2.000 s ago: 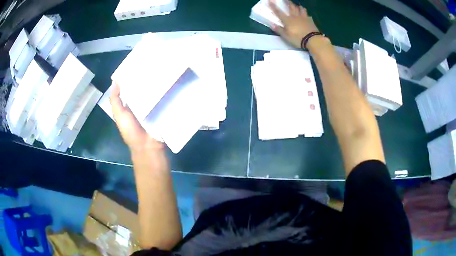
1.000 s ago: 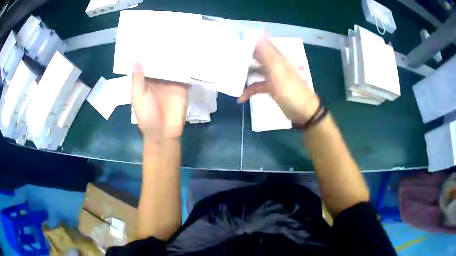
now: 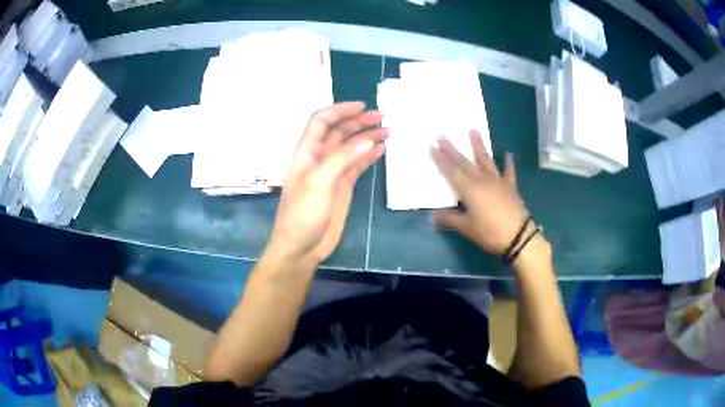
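A pile of flat white box blanks (image 3: 262, 111) lies on the dark green bench left of centre. A second pile of blanks (image 3: 429, 119) lies right of centre. My left hand (image 3: 326, 175) is raised between the piles, fingers apart and slightly curled, holding nothing. My right hand (image 3: 481, 191) is spread over the lower right part of the right pile, palm down; its fingers overlap the pile, and I cannot tell whether they touch it. A loose white card (image 3: 155, 139) lies beside the left pile.
White cartons stand at the far left (image 3: 67, 135). A stack of white cartons (image 3: 584, 111) is at the right, with more at the far right (image 3: 688, 163). A white corded device (image 3: 579, 28) is behind. A metal rail (image 3: 358, 38) crosses the bench. A brown carton (image 3: 151, 326) is on the floor.
The white carton held in both hands a second ago is gone from them. My left hand has moved right, empty; my right hand has come down over the right pile.
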